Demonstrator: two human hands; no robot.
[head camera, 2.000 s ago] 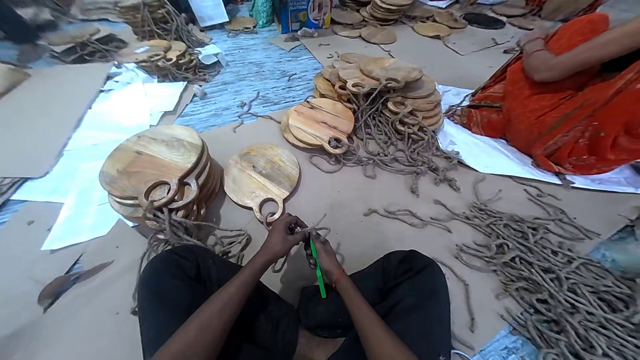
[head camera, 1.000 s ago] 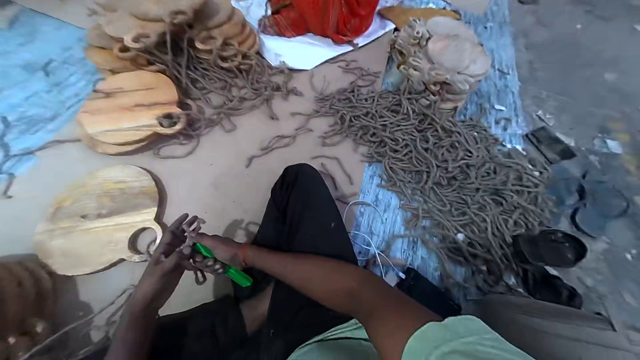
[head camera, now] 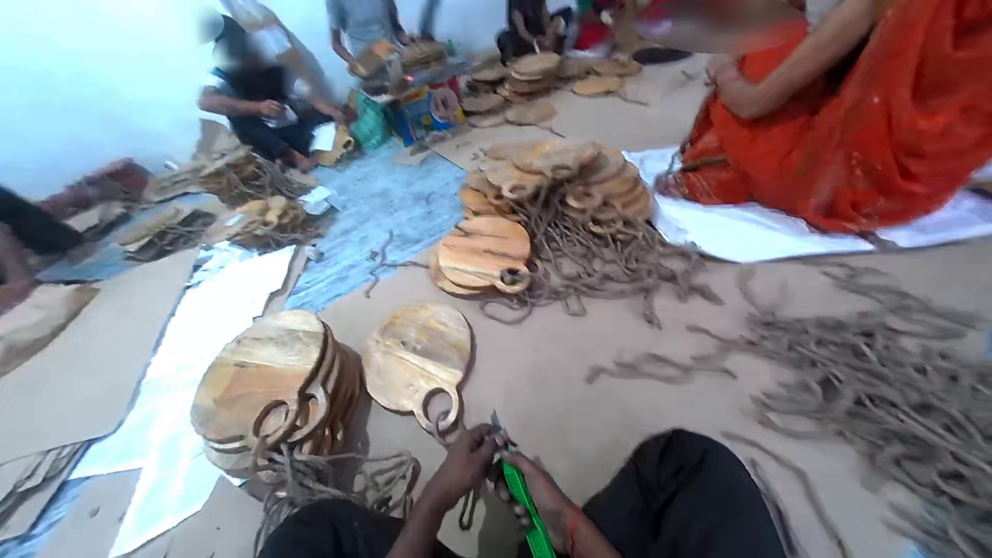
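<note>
My left hand (head camera: 467, 463) pinches a cord (head camera: 440, 425) that runs through the ring handle of a round wooden board (head camera: 418, 353) lying flat. My right hand (head camera: 539, 488) is closed on a green-handled cutting tool (head camera: 527, 508), whose pointed metal tip shows beside the left fingertips. The two hands meet above my lap, and the exact finger contact is blurred. To the left stands a stack of similar boards (head camera: 260, 372) with cords hanging from their handles.
Farther forward lie more boards (head camera: 484, 249) with tangled cords (head camera: 597, 256). A large heap of loose cords (head camera: 876, 387) spreads at the right. White sheets (head camera: 186, 364) lie at the left. A person in orange clothing (head camera: 837, 139) sits at the upper right; other people sit in the background.
The view has swung widely, right and then back left. Both hands stay close together, with the green tool in my right hand throughout.
</note>
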